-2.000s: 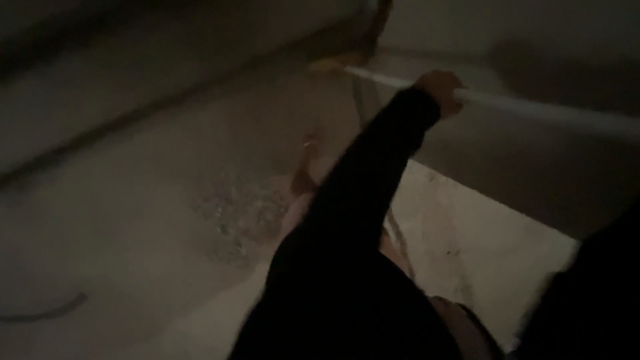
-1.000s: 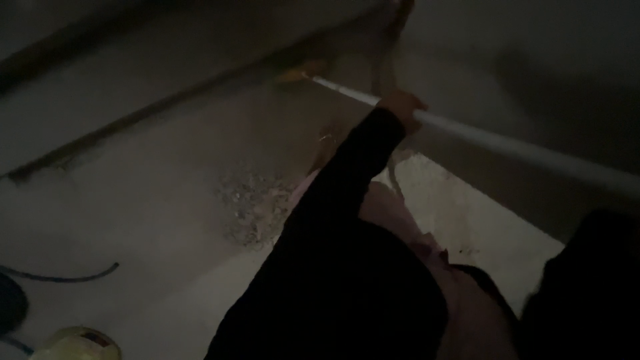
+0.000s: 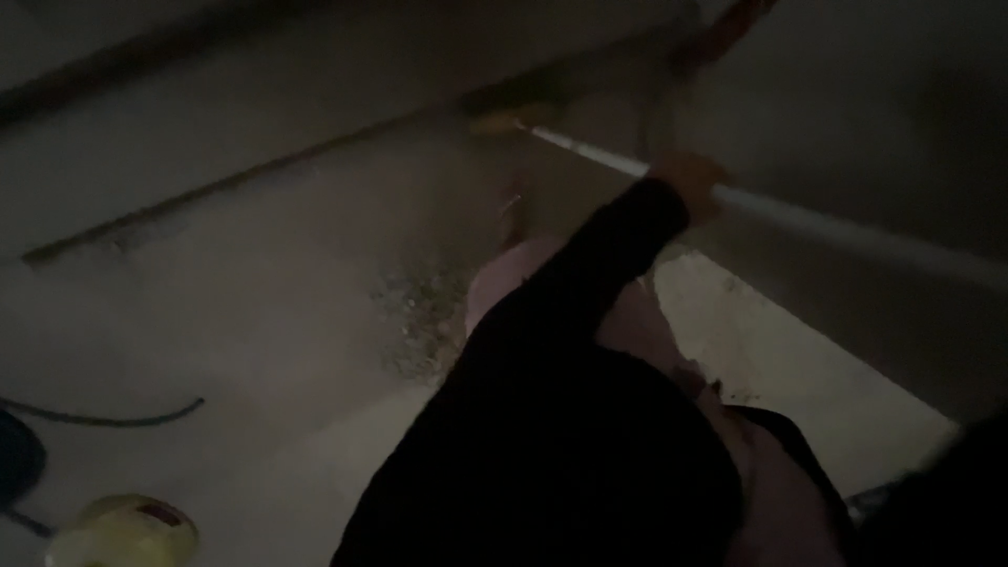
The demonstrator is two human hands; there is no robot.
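Observation:
The scene is dark and partly blurred. My left hand (image 3: 691, 183), in a black sleeve, is closed around the white pole (image 3: 835, 228) of what looks like a broom. The pole slants from the right edge up to the left. Its orange-yellow head (image 3: 504, 122) rests low by the dark line where the floor meets a wall or step; its bristles are hard to make out. My right hand is out of view; a dark shape at the lower right may be my other sleeve. A scatter of small debris (image 3: 421, 315) lies on the floor, left of my legs.
At the lower left stand a yellowish container (image 3: 130, 531) and a dark blue rounded object (image 3: 17, 461), with a thin hose or cord (image 3: 118, 421) beside them. A dark wall or panel (image 3: 850, 315) borders the right side. A reddish object (image 3: 728, 31) is at the top.
The view has shifted, bringing the yellowish container and blue object into sight since the first frame. My left hand keeps its hold on the pole throughout.

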